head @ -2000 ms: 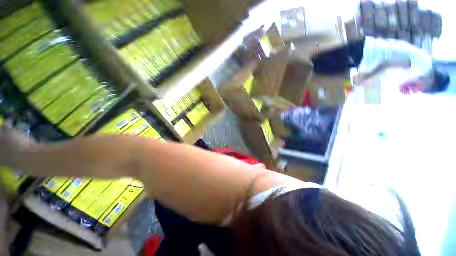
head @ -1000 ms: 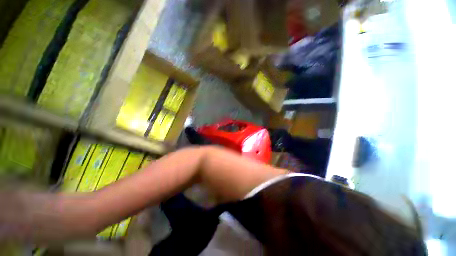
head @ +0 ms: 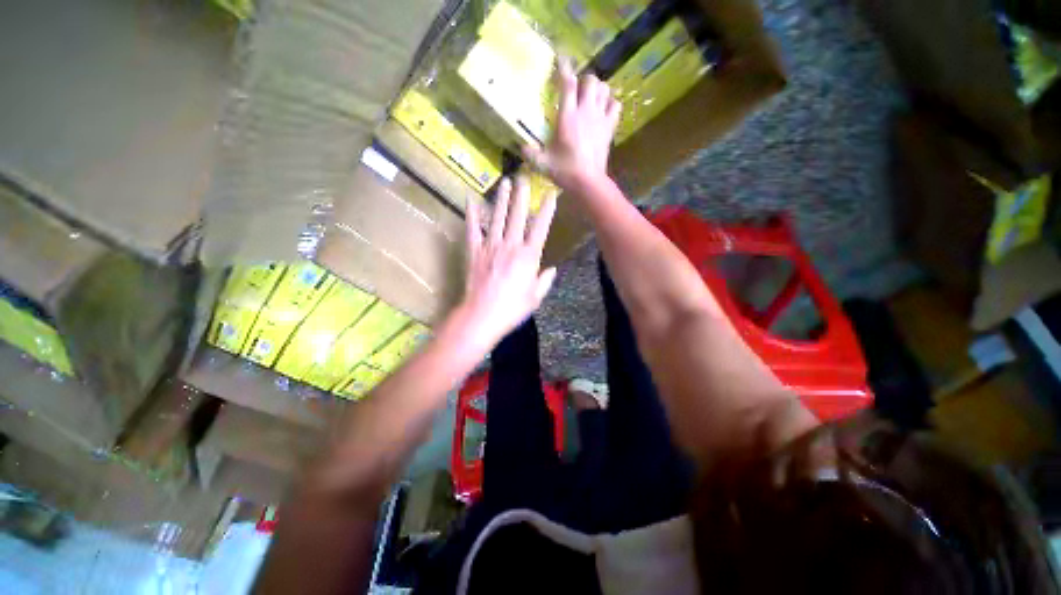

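Note:
Yellow packs [head: 512,76] lie in rows in an open brown carton [head: 712,107] at the upper middle; some look pale and shiny. My right hand [head: 582,130] rests at the edge of a pale yellow pack, thumb near its lower corner; whether it grips the pack is unclear. My left hand [head: 503,265] is below it, fingers spread, over the near carton edge, and holds nothing visible. A yellow pack with a white label [head: 448,140] lies beside a brown carton side [head: 390,227].
More yellow packs [head: 314,331] fill a carton at the left. Large brown flaps [head: 314,128] stand at the upper left. A red stool [head: 814,378] is on the speckled floor [head: 814,163] at the right. Another carton with yellow packs [head: 1018,221] is at the far right. Dark-clothed legs show below.
The view has swung from the white table and long rows to the cartons below. Both hands now show over the packs; earlier one blurred arm reached left. The red stool shows larger.

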